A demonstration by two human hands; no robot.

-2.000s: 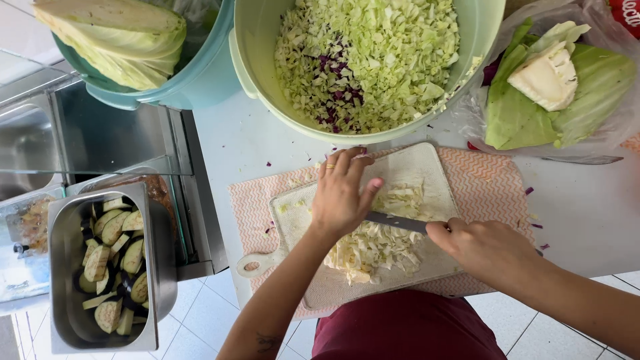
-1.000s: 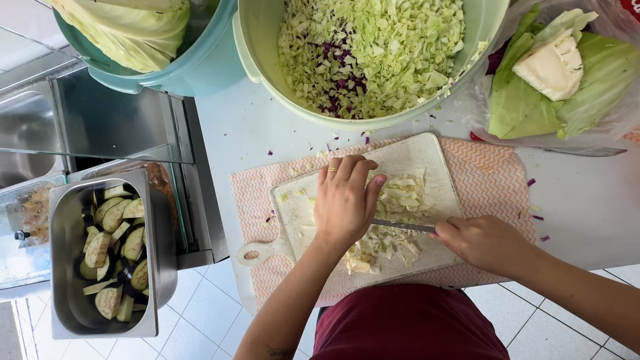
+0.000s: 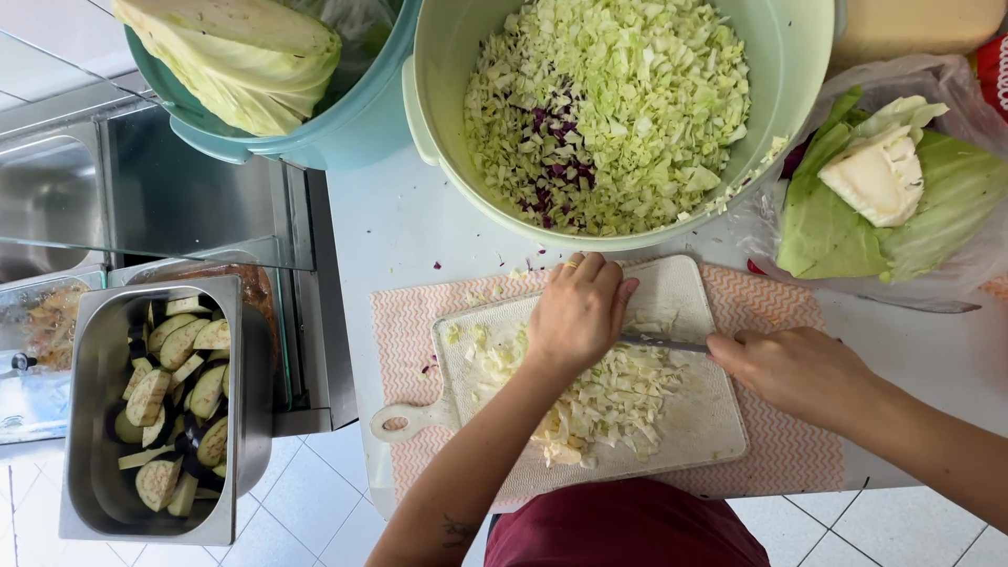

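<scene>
My right hand (image 3: 787, 374) grips the handle of a kitchen knife (image 3: 665, 342), whose blade lies across chopped pale cabbage (image 3: 622, 398) on a white cutting board (image 3: 693, 299). At the blade's left end is my left hand (image 3: 581, 307), fingers bent and palm down over the board; the fingers hide the knife's tip, and whether they press on the blade or on cabbage I cannot tell. Behind the board stands a large light green tub (image 3: 429, 102) with chopped green cabbage (image 3: 677, 87) and some chopped red cabbage (image 3: 555, 150).
An orange-patterned cloth (image 3: 787, 453) lies under the board. Back left, a teal tub (image 3: 354, 126) holds a cut cabbage (image 3: 244, 55). Cabbage leaves and a core piece (image 3: 878, 177) lie on plastic at right, beside another blade (image 3: 917, 303). A steel pan (image 3: 75, 472) of eggplant pieces stands left.
Both hands and the knife have shifted somewhat over the board, toward the tub. The chopped cabbage lies more spread out on the near side of the blade.
</scene>
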